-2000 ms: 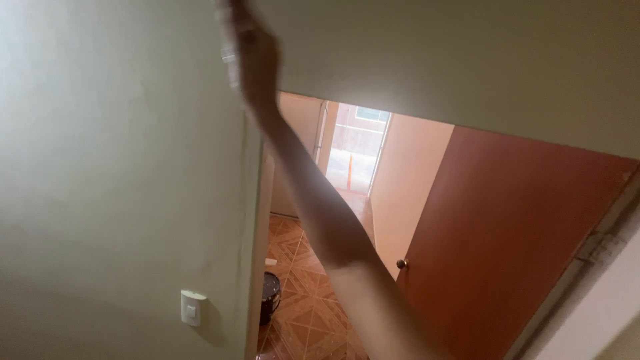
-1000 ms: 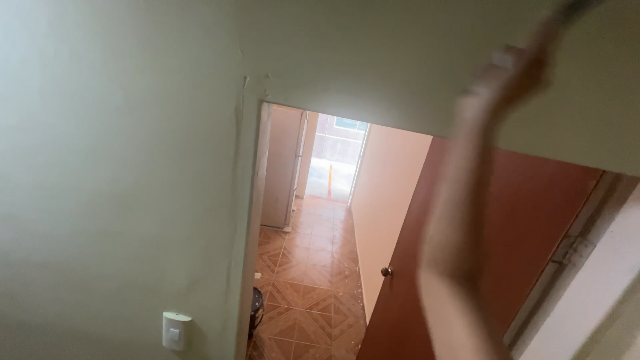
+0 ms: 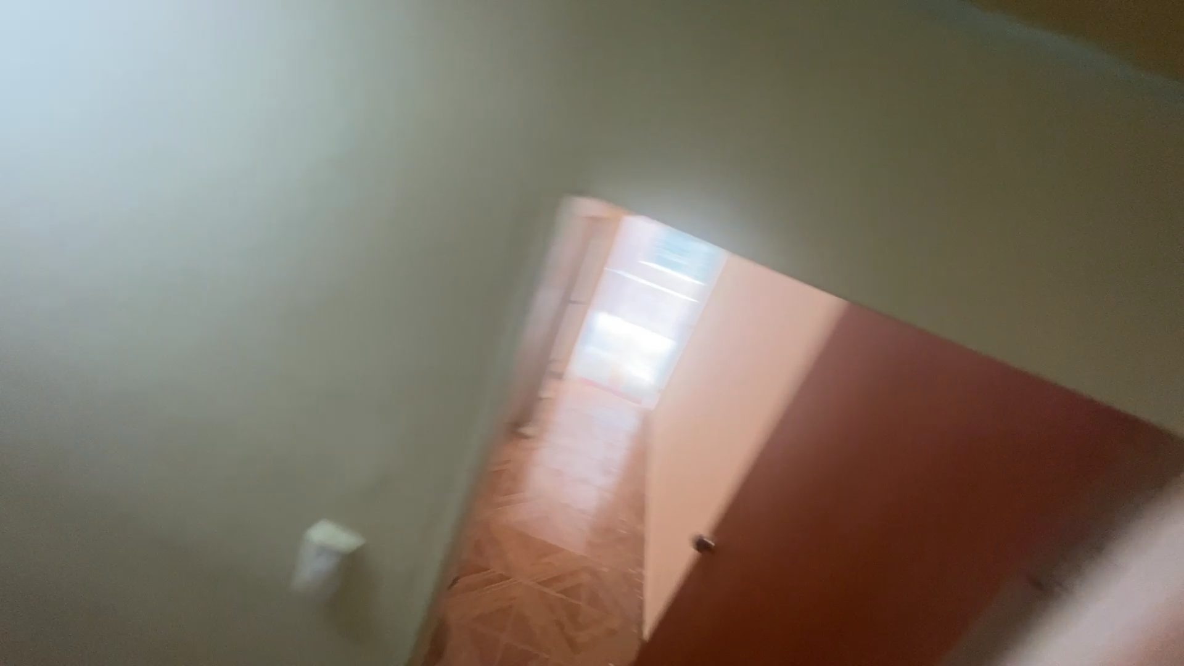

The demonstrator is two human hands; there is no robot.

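Neither my left hand nor my right hand shows in the head view, so what they hold cannot be told. The picture is blurred and tilted. A pale green wall point(image 3: 277, 305) fills the left and runs on above a doorway. Through the opening stands a reddish-brown door point(image 3: 888, 481) with a round metal knob point(image 3: 703, 544). A white light switch point(image 3: 327, 558) is fixed to the wall left of the doorway.
Beyond the doorway, a brown patterned tile floor point(image 3: 546, 573) leads along a peach wall point(image 3: 731, 370) to a bright opening point(image 3: 634, 324) at the far end. The doorway's left edge point(image 3: 481, 444) is close to the switch.
A raised bare arm was in view before; it crossed from the upper left to the upper right, and is now out of sight. The view has tilted.
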